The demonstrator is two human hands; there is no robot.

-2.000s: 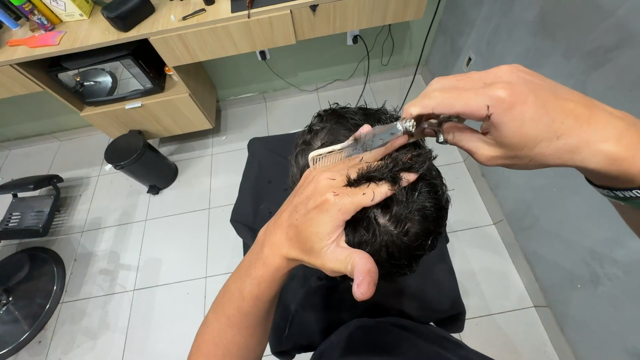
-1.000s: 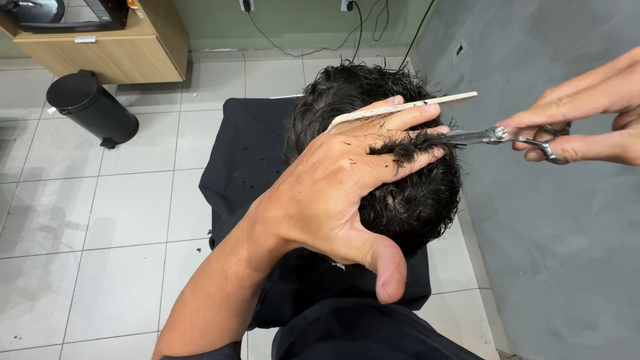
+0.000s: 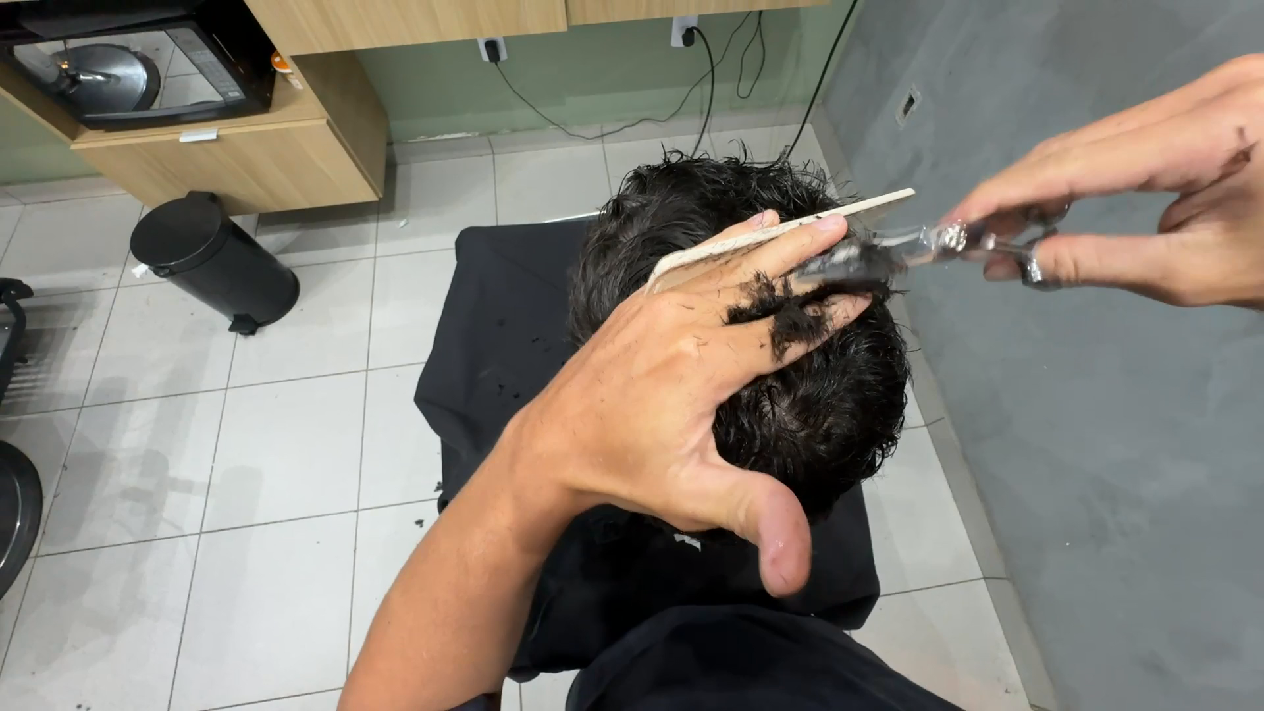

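Observation:
A person with dark, damp hair (image 3: 810, 425) sits below me, draped in a black cape (image 3: 494, 336) with bits of cut hair on it. My left hand (image 3: 681, 365) lies over the head, a lock of hair pinched between its fingers and a pale comb (image 3: 790, 232) held against them. Loose cut hair clings to the fingers. My right hand (image 3: 1136, 188) holds metal hair scissors (image 3: 953, 240) at the right of the head. Their blades are blurred and reach the hair beside my left fingers; whether they are apart I cannot tell.
A grey wall (image 3: 1106, 395) runs along the right. Black pedal bin (image 3: 217, 262) and wooden cabinet (image 3: 237, 163) with a microwave (image 3: 138, 69) stand at the upper left. Cables (image 3: 711, 89) hang from sockets on the green wall. Part of a black chair (image 3: 15, 513) shows at the left edge.
The comb pointed down-left beside the scissors two seconds ago; it now slants up-right under my left fingers. My right hand has come closer to the head since one second ago.

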